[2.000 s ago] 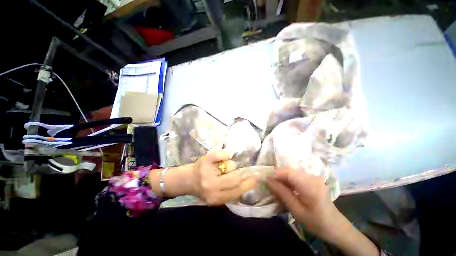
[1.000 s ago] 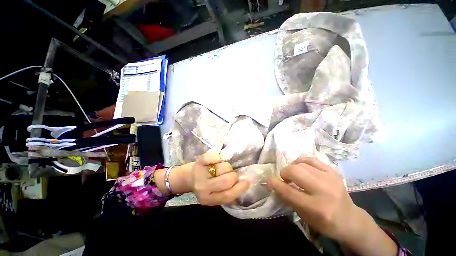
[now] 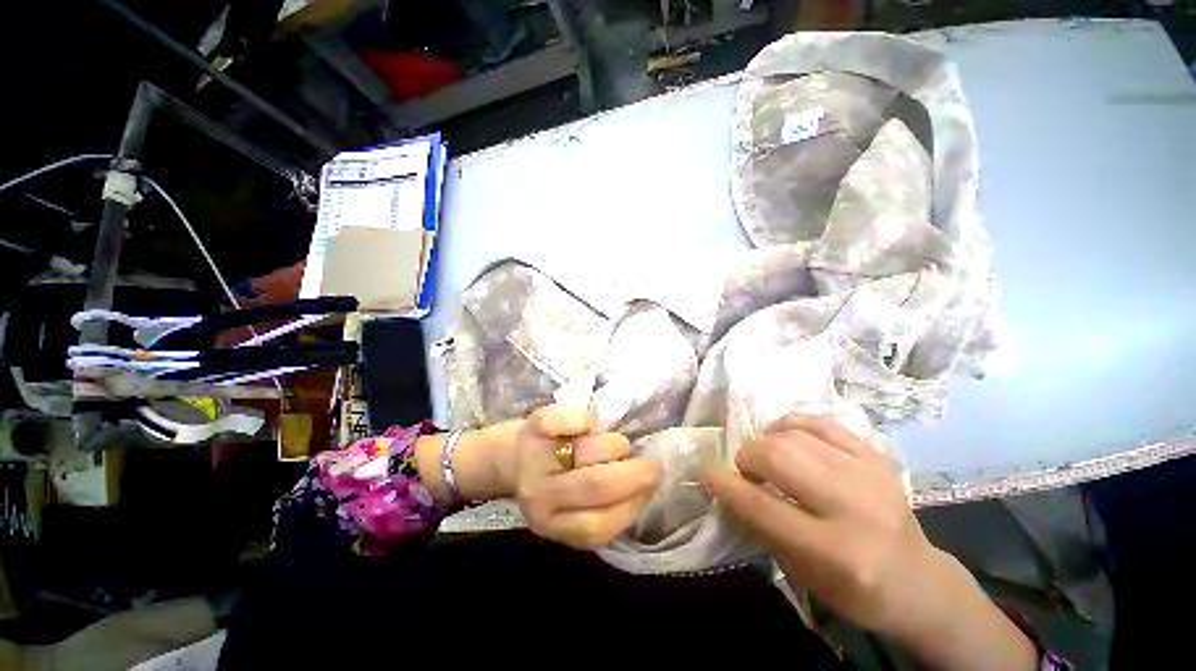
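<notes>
A pale grey-beige blotchy garment (image 3: 774, 354) lies heaped on the white table. Its banded loop with a small white label (image 3: 801, 126) is at the far end, and a rounded panel lies at the left. My left hand (image 3: 584, 479), with a gold-coloured ring, is closed on the garment's near part. My right hand (image 3: 820, 505) is to the right, its thumb and finger pinching the garment close to my left fingertips. A thin pale line shows between the fingertips; whether it is thread or a cloth edge is unclear.
The white table (image 3: 1076, 262) has a worn edge. A blue-edged folder with printed sheets (image 3: 380, 190) and a tan card (image 3: 373, 266) lies at the far left. A black slab (image 3: 395, 374) is below it. Black and white hangers (image 3: 217, 347) hang at the left.
Since the oldest frame, my right hand has turned and its fingers are curled more over the cloth. The view has shifted slightly. Both hands stay on the garment's near part.
</notes>
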